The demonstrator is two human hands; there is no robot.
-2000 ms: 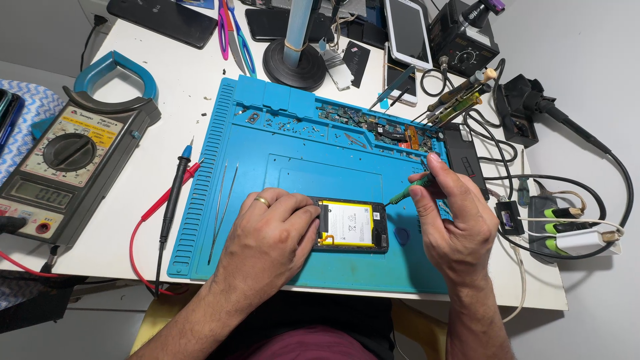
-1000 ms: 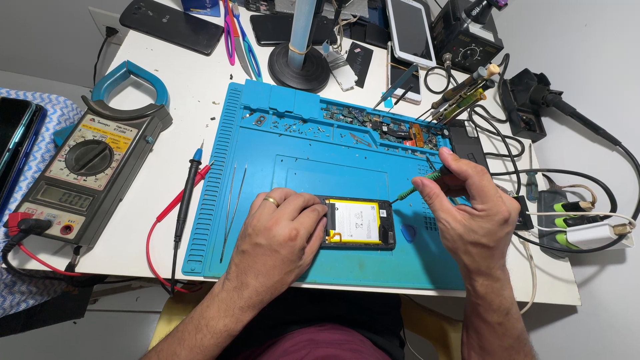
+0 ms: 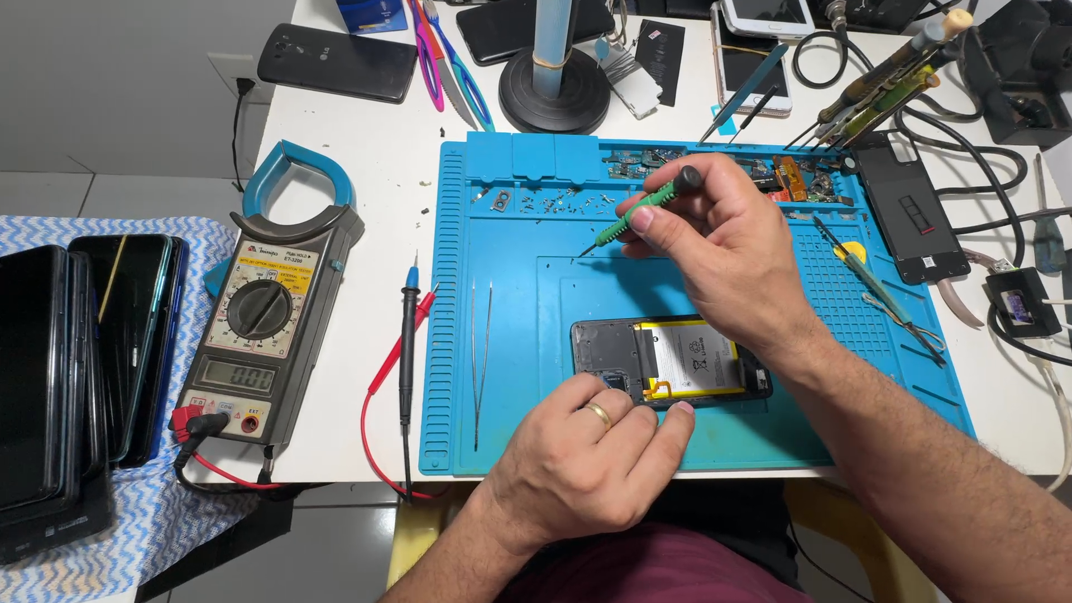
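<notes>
An opened smartphone (image 3: 599,342) lies on the blue silicone repair mat (image 3: 519,419), its battery (image 3: 695,360) with yellow edging exposed. My left hand (image 3: 586,461), with a ring on one finger, rests at the phone's near edge, its fingertips touching the frame and hiding part of it. Above the phone's far side, my right hand (image 3: 712,234) holds a green screwdriver (image 3: 641,216) with a black cap. Its tip points down and left over the mat, near a few tiny dark screws. Small screws (image 3: 569,203) lie in the mat's upper compartment.
Tweezers (image 3: 481,368) lie on the mat's left. Beyond them are test probes (image 3: 408,335) and a clamp meter (image 3: 268,310). A thin tool (image 3: 875,289) lies at the mat's right, near a phone back part (image 3: 909,209). Several phones (image 3: 126,335) rest on a patterned cloth at left.
My right hand has moved left and away from me with the screwdriver, from beside the phone's right end to above the mat. My left hand has shifted to the phone's near edge, uncovering its left part.
</notes>
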